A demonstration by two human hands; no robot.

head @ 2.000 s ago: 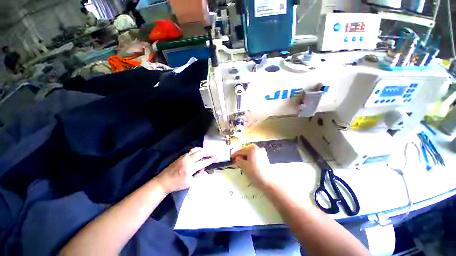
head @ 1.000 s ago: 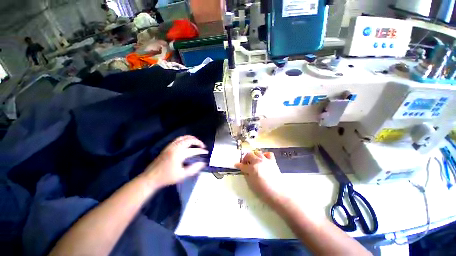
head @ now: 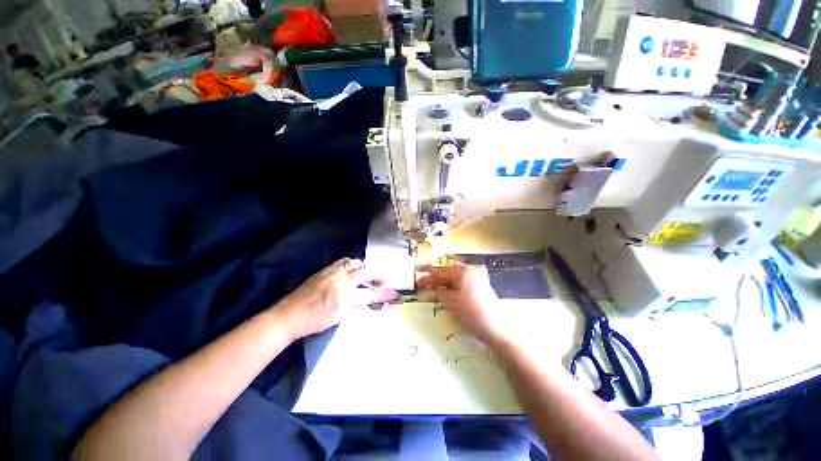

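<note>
A huge heap of dark navy fabric [head: 207, 207] fills the left side up to the needle area. A white strip [head: 389, 256] lies flat at its edge, left of the presser foot [head: 416, 245]. My left hand [head: 329, 297] holds the fabric edge left of the needle, fingertips at the strip's lower left. My right hand [head: 457, 290] is just right of the needle, thumb and fingers pinched at the edge of the strip and fabric; what lies between the fingertips is small and partly hidden. The white sewing machine [head: 531, 162] stands above.
Black-handled scissors [head: 599, 329] lie right of the grey needle plate cover [head: 518, 275]. Thin blue tools [head: 781, 290] lie at the table's right. A blue rectangle [head: 526, 40] stands above the machine. Cloth piles and an orange cloth [head: 225, 84] are behind.
My left hand has come down from above the fabric edge and closed on it near the strip. My right hand stays beside the needle. The camera view has shifted slightly.
</note>
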